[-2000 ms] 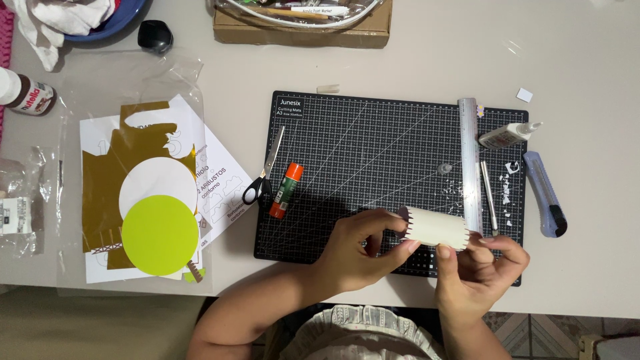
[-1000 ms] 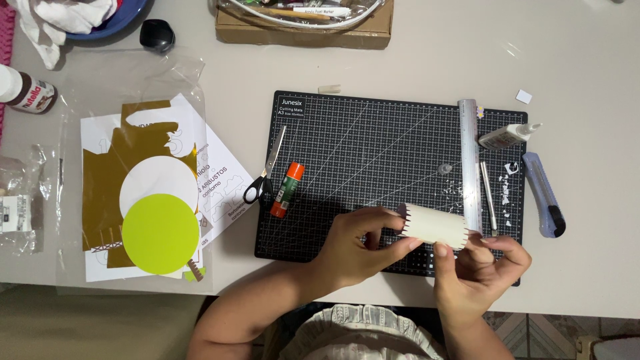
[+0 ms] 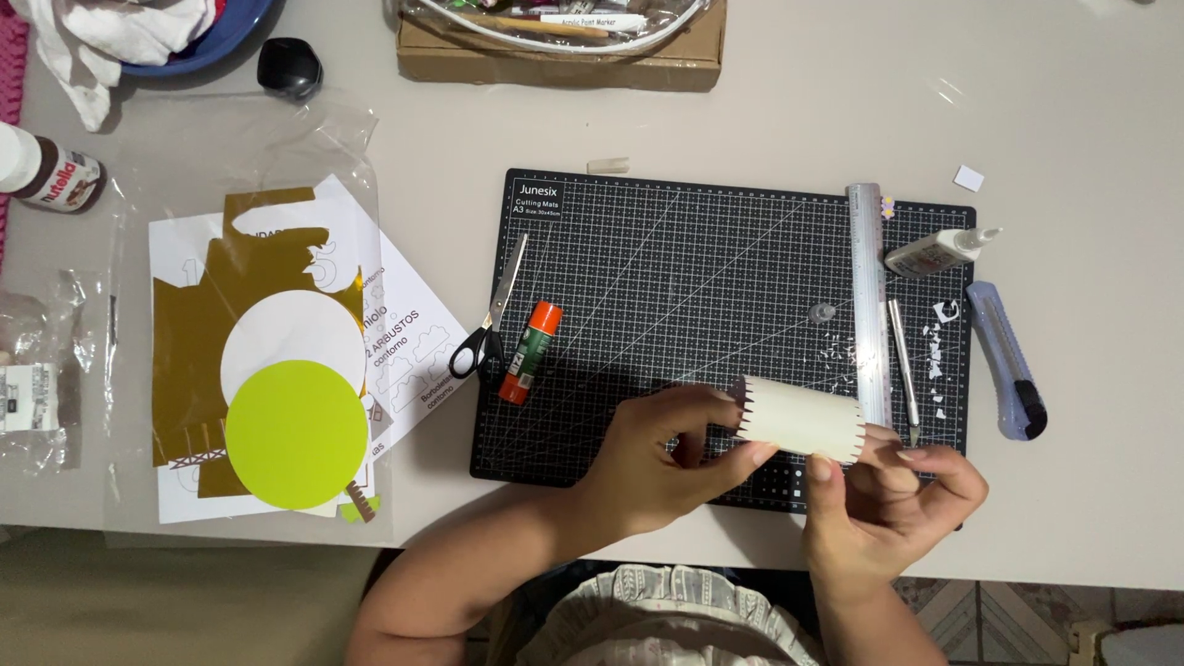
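A cream paper tube (image 3: pixel 801 419) with saw-toothed cut edges at both ends lies sideways between my hands, above the lower right of a black cutting mat (image 3: pixel 675 277). My left hand (image 3: pixel 680 453) holds its left end, thumb below and fingers at the rim. My right hand (image 3: pixel 883 504) holds the right end, with the thumb on the lower side and a finger at the opening. Beyond the tube lie a metal ruler (image 3: pixel 866 287) and a craft knife (image 3: pixel 903 365). A glue stick (image 3: pixel 530 353) and scissors (image 3: pixel 497 314) lie at the mat's left side.
A white glue bottle (image 3: pixel 934 252), its nozzle cap (image 3: pixel 821 314), paper scraps (image 3: pixel 936 370) and a snap-off cutter (image 3: pixel 1006 361) are at the right. Left are a green paper circle (image 3: pixel 296 435), gold card (image 3: pixel 190 342) and a Nutella jar (image 3: pixel 60 173). A cardboard box (image 3: pixel 560 69) stands at the back.
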